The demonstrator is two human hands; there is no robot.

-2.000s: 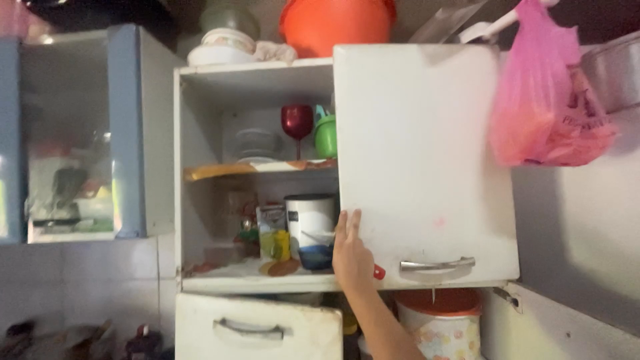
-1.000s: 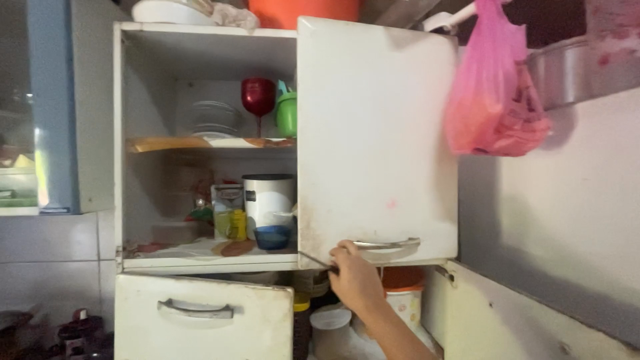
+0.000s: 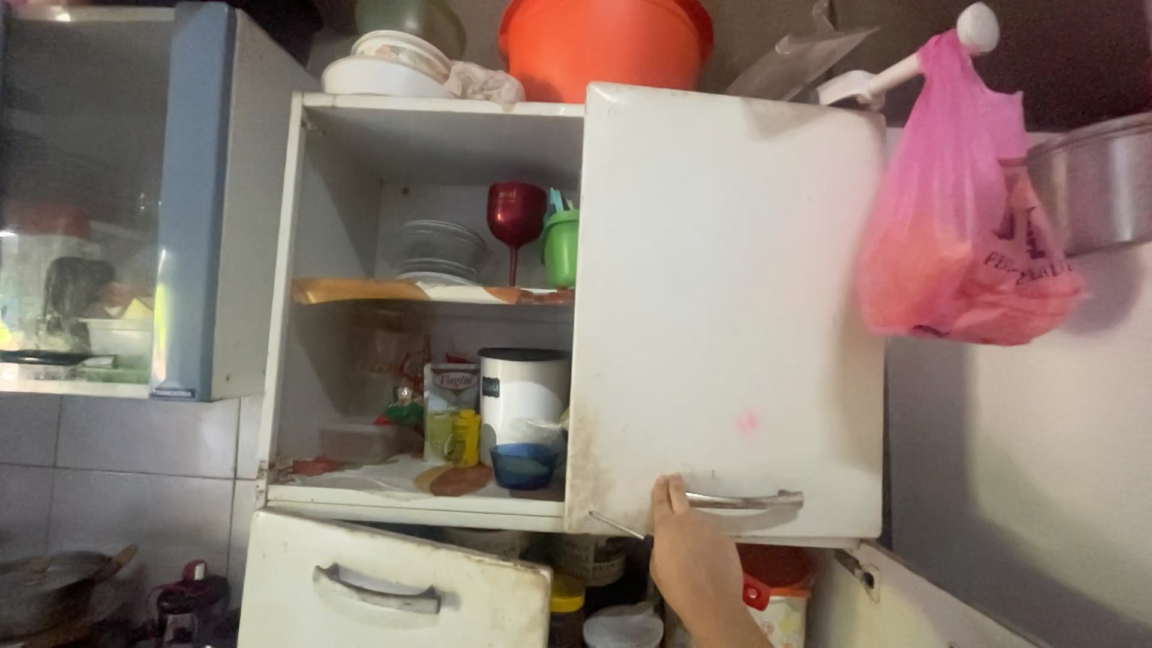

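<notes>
My right hand [image 3: 693, 558] comes in from the lower right, at the bottom of the white upper cabinet door [image 3: 729, 306]. It is closed around a screwdriver [image 3: 621, 526]; the thin metal shaft points left toward the door's lower left corner, and a red handle end shows right of the wrist. Two fingertips rest against the door beside the left end of its metal handle [image 3: 751, 499]. This door covers the right half of the wall cupboard, and the left half stands uncovered. Below, a white lower door [image 3: 396, 585] with a metal handle hangs tilted. My left hand is out of view.
The shelves hold a red goblet [image 3: 516, 216], a green cup [image 3: 562, 250], plates [image 3: 441, 247], a white canister [image 3: 522, 396] and a blue bowl [image 3: 524, 465]. A pink plastic bag [image 3: 963, 216] hangs at the right. An orange basin [image 3: 605, 45] stands on top.
Two seconds ago my right hand was at the upper door's left edge; it has moved right, beside the door's handle. The screwdriver stays in it.
</notes>
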